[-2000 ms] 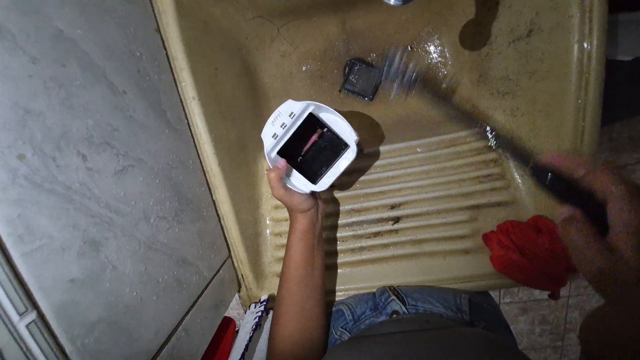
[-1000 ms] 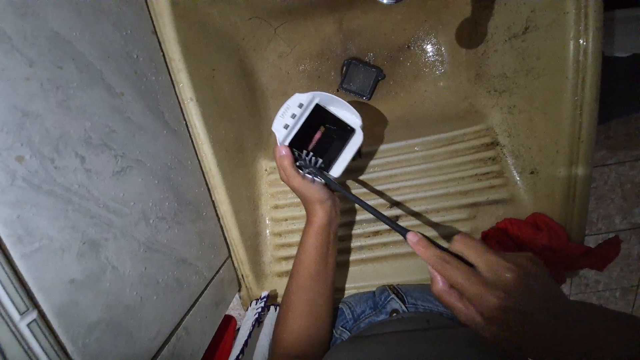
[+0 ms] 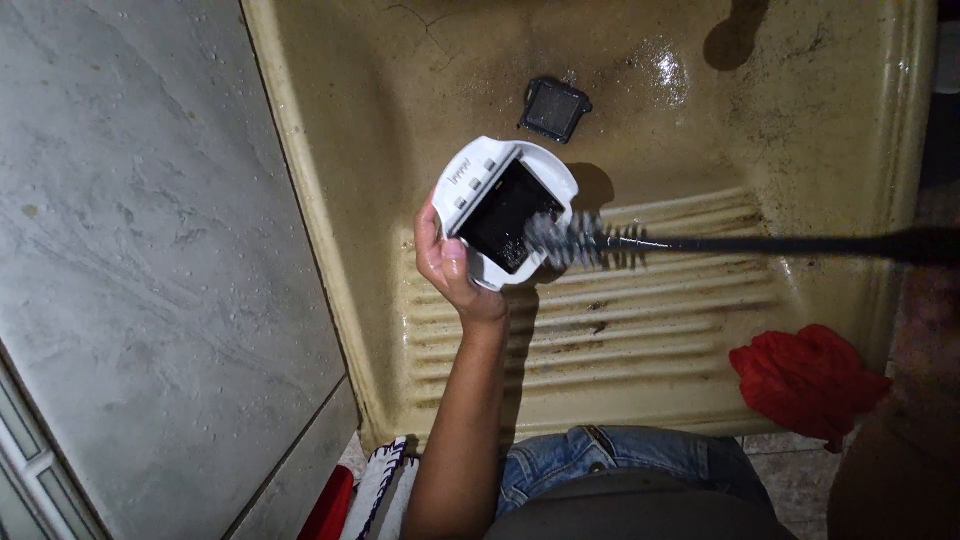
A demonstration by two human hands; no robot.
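Note:
My left hand (image 3: pixel 457 262) grips a white plastic housing (image 3: pixel 540 161) with a dark square opening, held over the ribbed part of a yellowish laundry sink (image 3: pixel 465 420). A long-handled bristle brush (image 3: pixel 585 240) reaches in from the right, its blurred bristles at the lower right edge of the opening. My right hand (image 3: pixel 934 300), dark and blurred at the right edge, is at the brush's handle. A small dark square framed part (image 3: pixel 556 110) lies in the basin above the housing.
A red cloth (image 3: pixel 806 382) hangs over the sink's near right edge. A grey tiled wall (image 3: pixel 150 225) borders the left side. White fabric with dark stitching (image 3: pixel 382 480) and a red object (image 3: pixel 330 502) are at the lower left. The basin has dark stains.
The brush was away from the housing two seconds ago, then at its lower edge near my left thumb. Now its handle lies nearly level, and my right hand has moved right and up.

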